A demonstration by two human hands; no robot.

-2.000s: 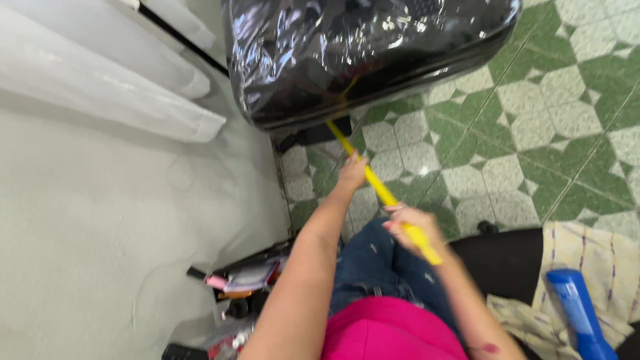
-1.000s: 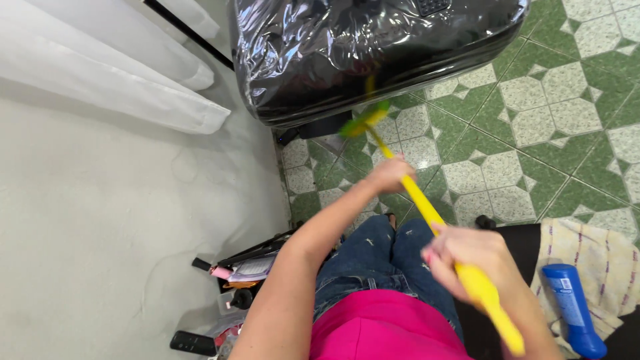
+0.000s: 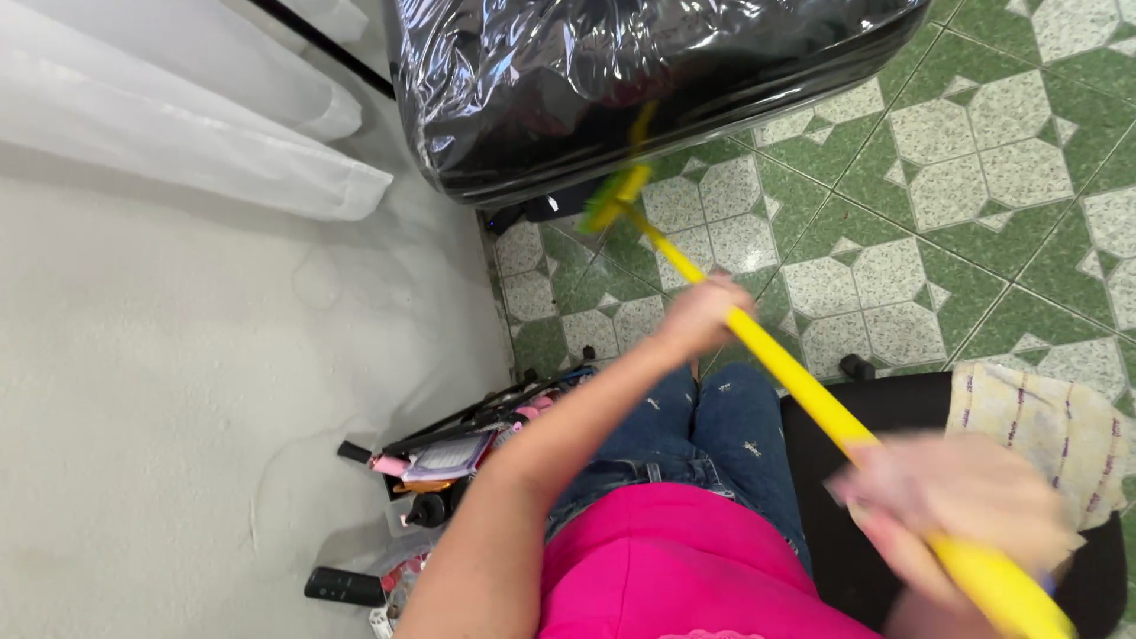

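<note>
A long yellow broom handle (image 3: 799,377) slants from the lower right up toward the floor. My left hand (image 3: 707,312) is closed around its middle. Nearer the camera, my right hand (image 3: 963,510), blurred, grips the handle close to its lower right end. The yellow and green broom head (image 3: 617,197) is blurred, beside the lower edge of a large black object wrapped in clear plastic (image 3: 657,98); it looks lifted above the tiles, though its height is hard to tell.
Green and white floor tiles (image 3: 932,231) lie ahead. White curtains (image 3: 222,115) hang along the wall at left. A cart with small items (image 3: 444,461) and a black remote control (image 3: 344,587) are left of my legs. A black seat (image 3: 834,497) with a striped cloth (image 3: 1038,426) is at right.
The broom head, hidden behind the wrapped object two seconds ago, now shows below its edge. My right hand has moved toward the lower right with the handle, and now covers the blue bottle's place.
</note>
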